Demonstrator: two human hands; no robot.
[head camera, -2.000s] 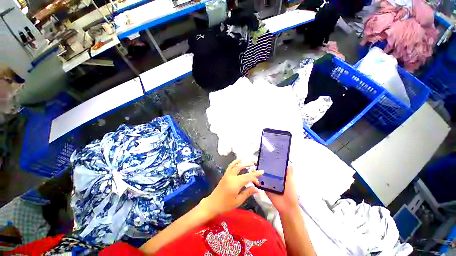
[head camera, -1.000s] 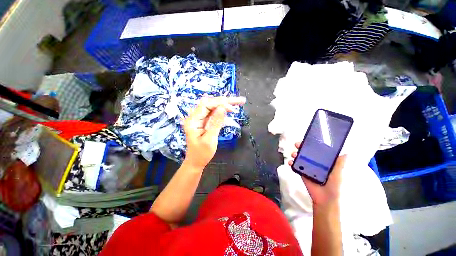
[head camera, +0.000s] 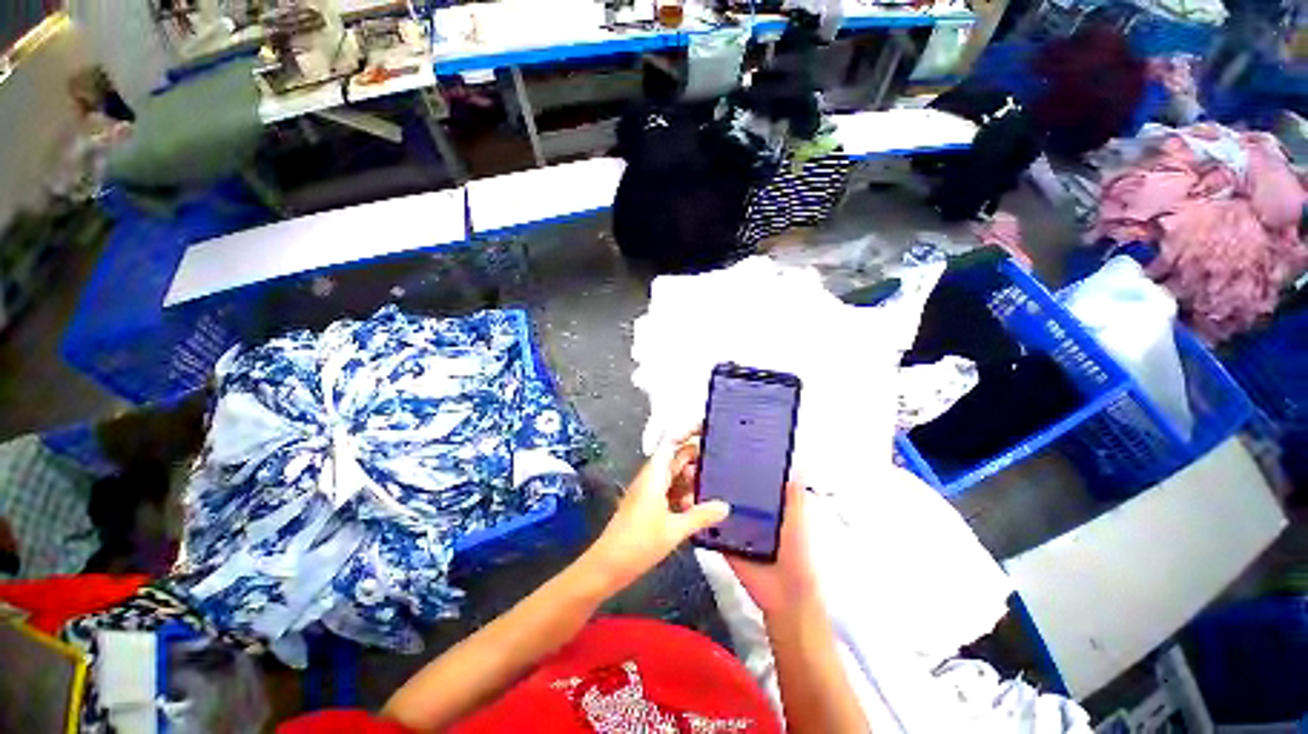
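A dark smartphone (head camera: 747, 456) with a lit, greyish-purple screen is held upright in front of me. My right hand (head camera: 776, 562) grips it from below and behind; most of its fingers are hidden by the phone. My left hand (head camera: 664, 505) is at the phone's lower left, with a fingertip on or just over the lower screen; I cannot tell if it touches. Its other fingers are bent beside the phone's left edge. A large overexposed heap of white garment pieces (head camera: 846, 359) lies behind and under the phone and reaches down to the right of my lap.
A tied blue-and-white floral bundle (head camera: 337, 445) fills a crate at left. Blue crates (head camera: 1004, 466) with black cloth stand at right, beside a pale board (head camera: 1155, 559). A white bench (head camera: 545, 197) carries black garments (head camera: 681, 201); pink pieces (head camera: 1212, 222) lie at upper right.
My left hand has come from over the floral bundle back to the phone. The phone is more upright and further left in view. The camera view has tilted up and shifted right.
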